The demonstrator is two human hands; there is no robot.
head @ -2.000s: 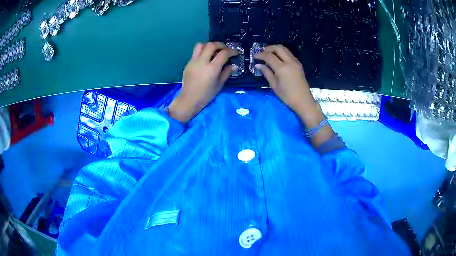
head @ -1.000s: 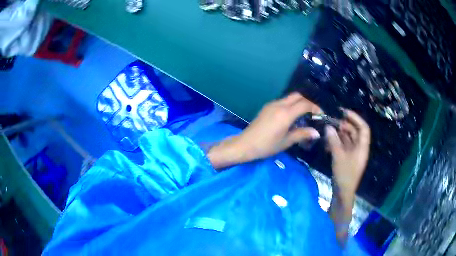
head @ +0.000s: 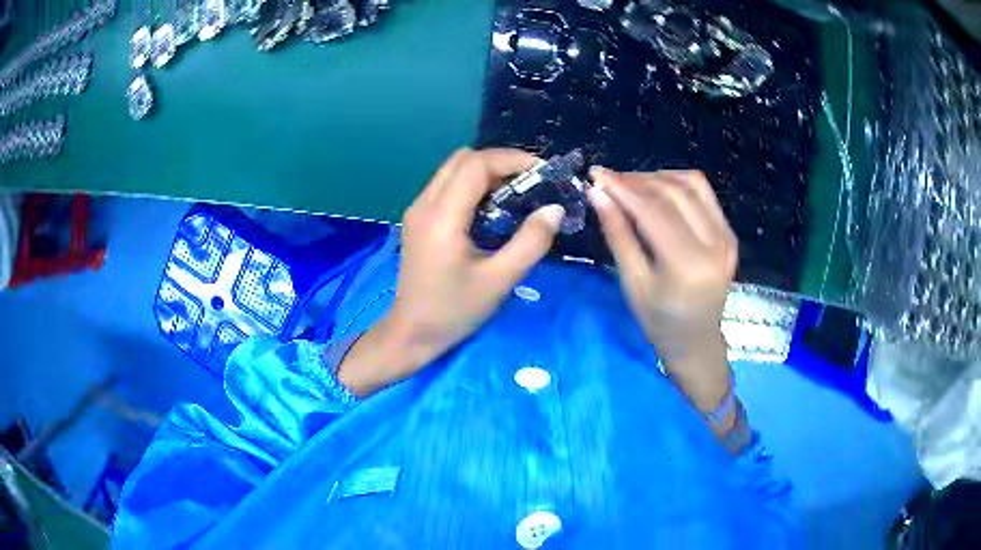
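My left hand point(head: 457, 258) holds a silvery, glassy case point(head: 538, 191) between thumb and fingers, above the near edge of the black blister tray point(head: 645, 129). My right hand point(head: 672, 231) is close at its right side, thumb and index fingertips pinched together by the case. Whether a tiny part sits between these fingertips cannot be told. More silvery cases point(head: 705, 48) lie in a heap on the back of the black tray.
Loose cases point(head: 312, 19) lie on the green mat point(head: 323, 118) at the back left, with chain-like strips point(head: 43, 91) at far left. A clear blister tray point(head: 930, 193) is at the right. A blue stool point(head: 221, 290) and red stool point(head: 65, 242) stand below the bench edge.
Two seconds ago each hand was at a separate case on the black tray. Now both hands are together around one case. The view swung and came back; a heap of cases now shows on the tray.
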